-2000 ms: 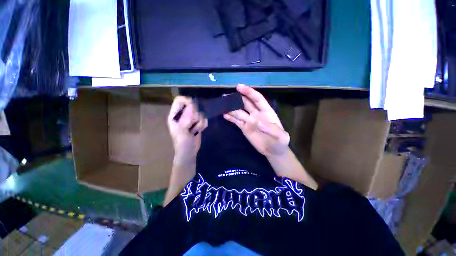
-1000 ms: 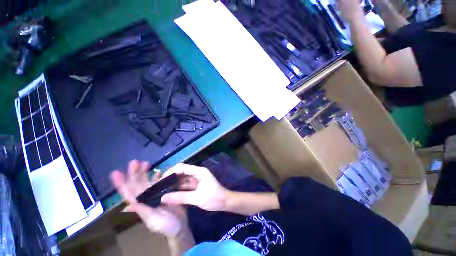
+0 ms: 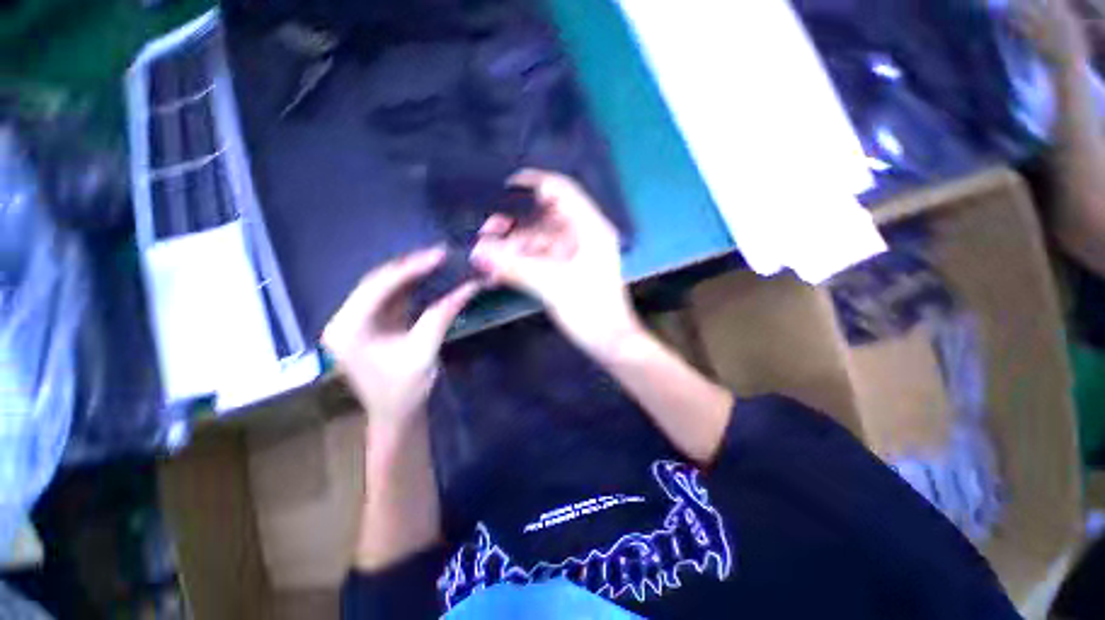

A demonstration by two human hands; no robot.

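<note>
The view is blurred. My left hand (image 3: 394,321) is at the near edge of the black tray (image 3: 315,242), with thumb and fingers curved around a small black piece (image 3: 439,281). My right hand (image 3: 551,254) is beside it, over the tray's near right part, fingers bent around the dark piece's other end or another dark piece; I cannot tell which. The hands nearly touch at the fingertips. More black parts (image 3: 424,109) lie blurred in the tray behind the hands.
A grid sheet (image 3: 188,145) with white paper lies left of the tray. White sheets (image 3: 739,133) lie right, then a second dark tray (image 3: 897,85). Open cartons (image 3: 776,363) stand below the bench edge. Clear plastic (image 3: 36,327) is at far left. Another person's arm (image 3: 1066,133) shows at upper right.
The head view has turned and shifted. My hands have moved from the bench edge to over the tray's near edge, and my left hand's spread fingers have closed in around the black piece.
</note>
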